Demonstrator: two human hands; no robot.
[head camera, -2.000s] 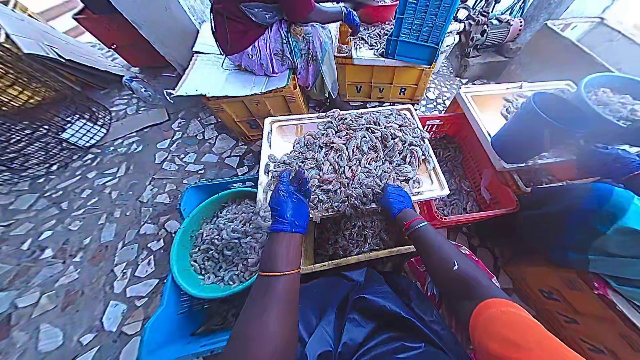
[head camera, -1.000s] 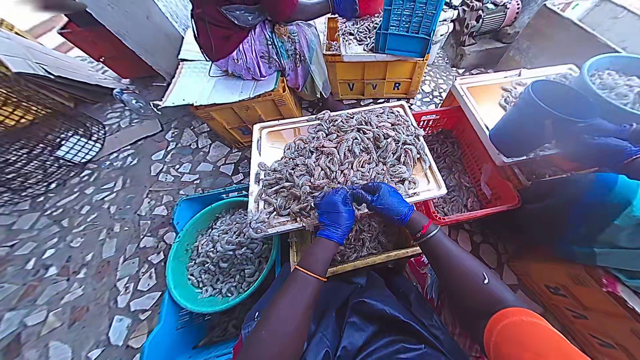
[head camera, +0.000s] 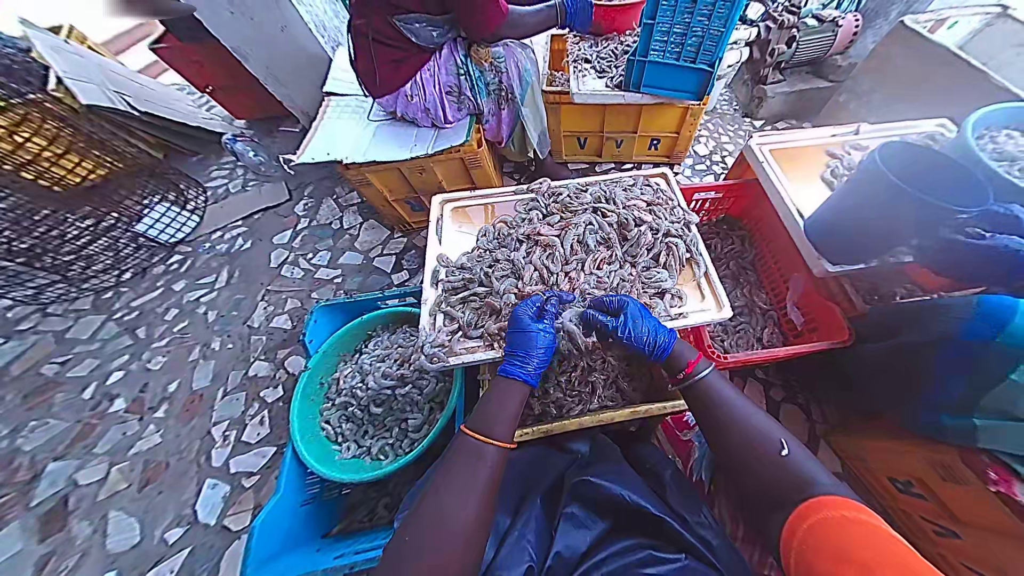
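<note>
My left hand, in a blue glove, is at the near edge of a white tray heaped with raw shrimp. Beside it my right hand, gloved alike, has its fingertips on a shrimp between the two hands. The left fingers are bent toward the same spot; their hold is partly hidden. Below the hands, a yellow-rimmed crate holds darker shrimp pieces. To the left, a green basin of paler shrimp rests on a blue crate.
A red crate of shrimp stands right of the tray. Farther right, a co-worker's gloved hand is at a dark blue bucket. Another person sits ahead on a yellow crate. Black mesh baskets lie at left.
My hands were apart on the shrimp heap two seconds ago; they have come together at the near edge of the tray.
</note>
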